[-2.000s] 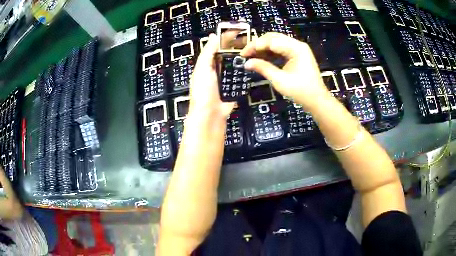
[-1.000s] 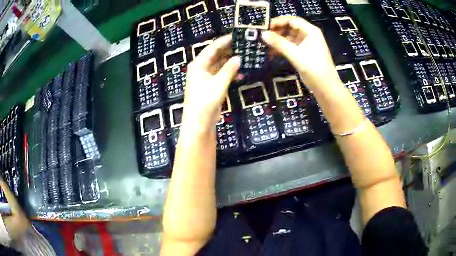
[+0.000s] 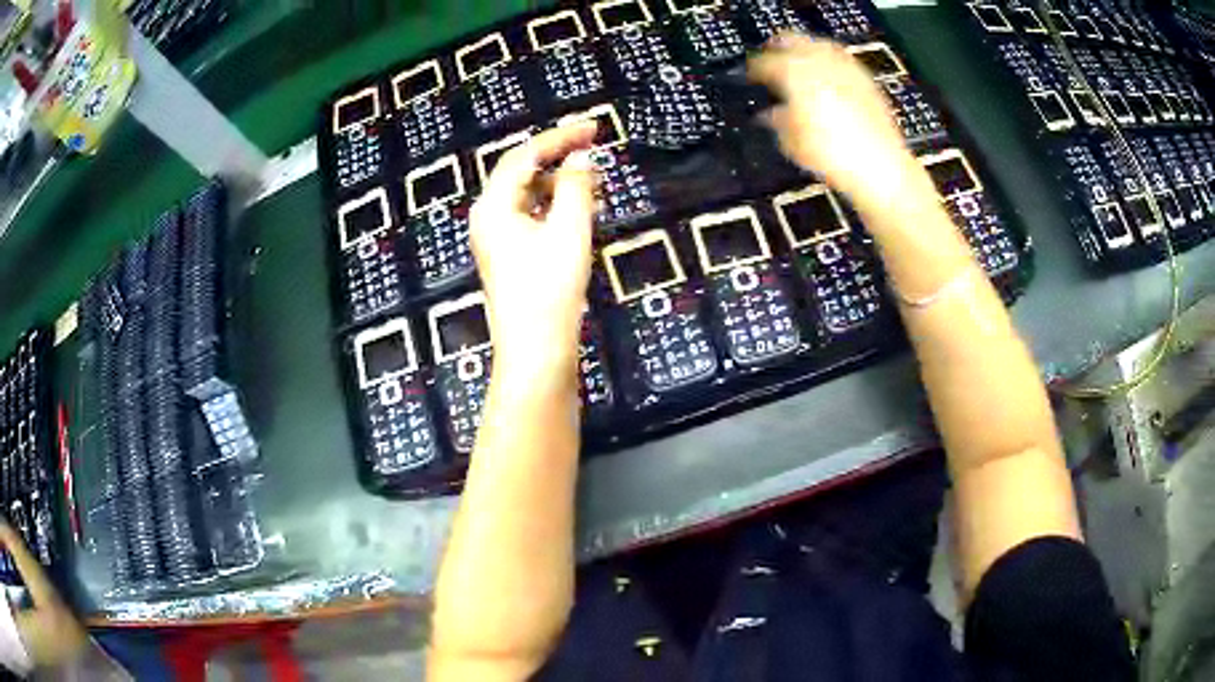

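Observation:
A large glossy black blister tray (image 3: pixel 693 410) lies before me with rows of fitted housings (image 3: pixel 661 320), upright, with pale gold window frames and white numerals. A small heap of loose keypads (image 3: pixel 670 109) lies on it between my hands. My left hand (image 3: pixel 536 220) is over the middle row, its thumb and forefinger close together beside a fitted housing (image 3: pixel 620 187); whether they grip anything is unclear. My right hand (image 3: pixel 823 117) is blurred over the right part of the tray, fingers apart, with nothing visible in it.
Long dark keypad stacks (image 3: pixel 157 400) stand on the left, with a tilted numbered piece (image 3: pixel 224 420) at their edge. A neighbouring tray of housings (image 3: pixel 1113 147) is at far right, crossed by a thin yellow cord (image 3: pixel 1173 287). Another person's hand (image 3: pixel 47 606) shows at lower left.
The fitted housing held up between both hands is no longer held up; one now shows in the middle row beside my left hand. My hands have moved apart. The view has shifted slightly.

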